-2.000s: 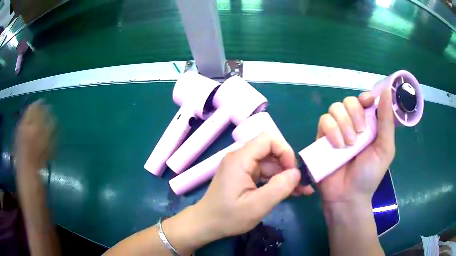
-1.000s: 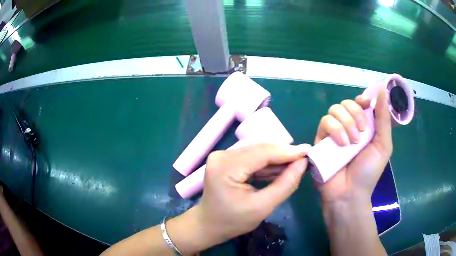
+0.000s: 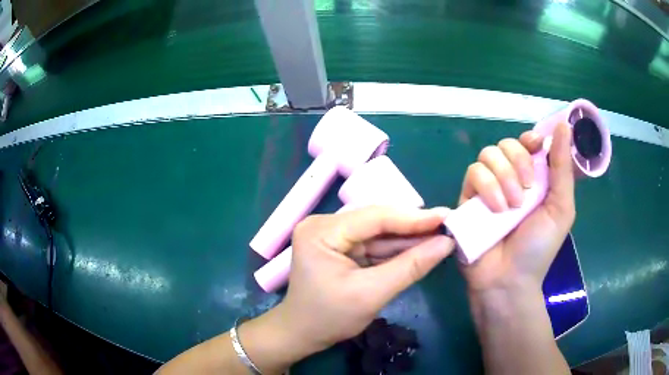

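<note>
My right hand (image 3: 521, 212) is shut around the handle of a pale pink handheld fan (image 3: 488, 225), its round head with a dark centre at upper right and its open handle end pointing lower left. My left hand (image 3: 352, 271) pinches a tiny dark part (image 3: 444, 230) between thumb and fingertips at that handle end; the fingers hide most of it. Two more pink fans lie on the green bench (image 3: 169, 220): one fan (image 3: 299, 203) in full view, the other (image 3: 381, 184) partly behind my left hand.
A heap of small dark parts (image 3: 383, 346) lies near my left wrist. A smartphone (image 3: 566, 289) lies beside my right forearm. A grey post (image 3: 293, 55) stands on the pale rail (image 3: 183, 110). A black corded tool (image 3: 38, 201) and another person's arm (image 3: 20, 337) are at left.
One of the three lying fans is gone from the bench. The other person's hand has drawn back at left. The dark part and my left fingertips are closer against the handle end.
</note>
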